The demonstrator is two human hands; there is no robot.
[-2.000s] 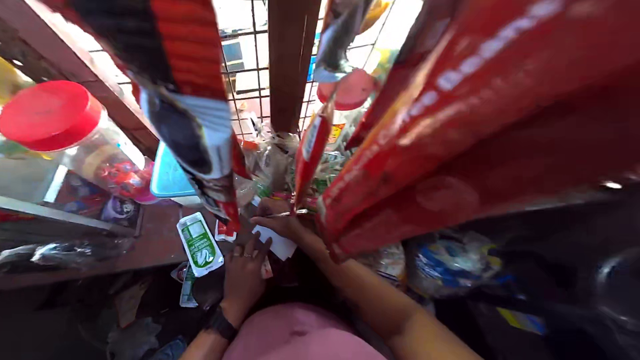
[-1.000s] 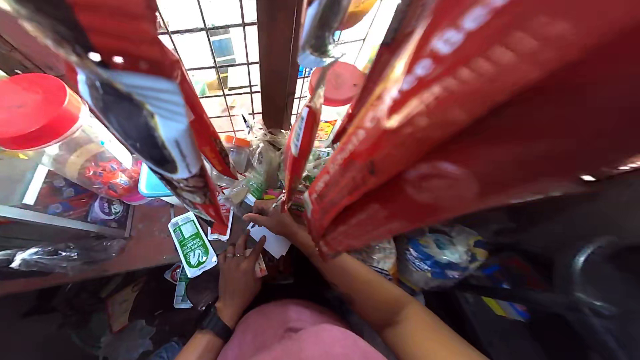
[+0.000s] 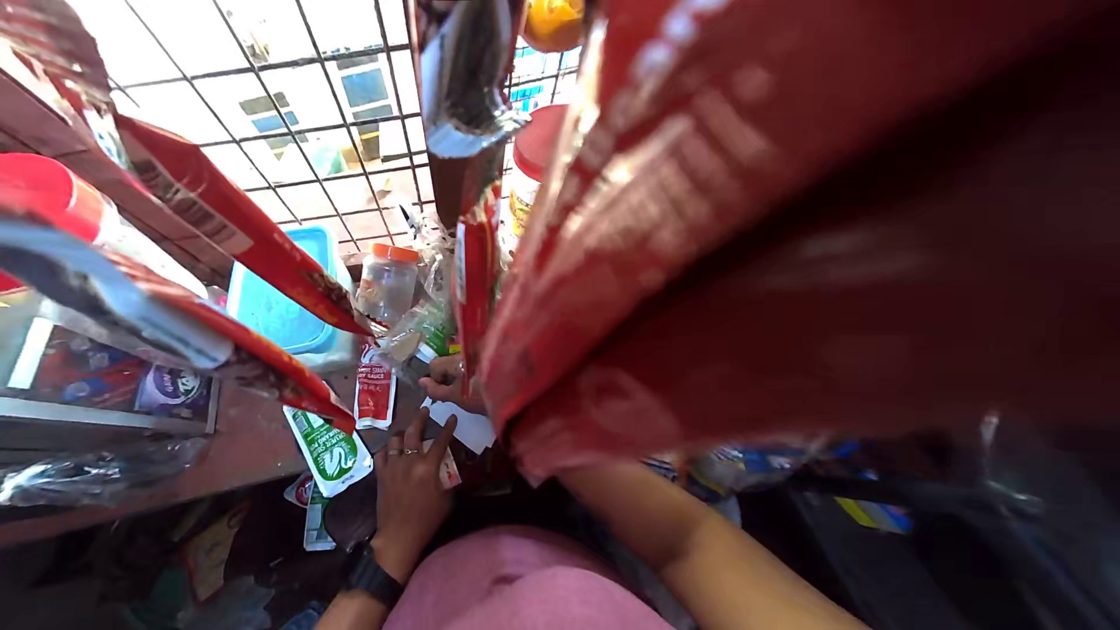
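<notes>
My left hand [image 3: 413, 481], with a ring and a dark wristband, lies palm down at the counter's front edge, its fingertips by a white paper [image 3: 462, 423]. Under or beside its fingers is a small orange-and-white piece [image 3: 450, 471]. My right hand [image 3: 451, 378] is just beyond the paper, partly hidden by hanging red sachets; whether it holds anything cannot be told. Left of the paper lie a red soy sauce pouch [image 3: 374, 392] and a green-and-white pouch [image 3: 330, 451]. Large red coffee packets [image 3: 665, 262] hang close in front and cover much of the right side.
A blue-lidded tub [image 3: 284, 293] and an orange-lidded clear jar [image 3: 388, 284] stand behind the pouches. Red-lidded jars [image 3: 538, 144] stand at the back and far left. A wire grille [image 3: 324, 114] closes the back. A glass-fronted case [image 3: 105, 376] stands left. More packets hang at left.
The hanging packets have shifted in view and now hide more of my right hand and forearm. My left hand stays beside the white paper. The view has moved closer to the grille.
</notes>
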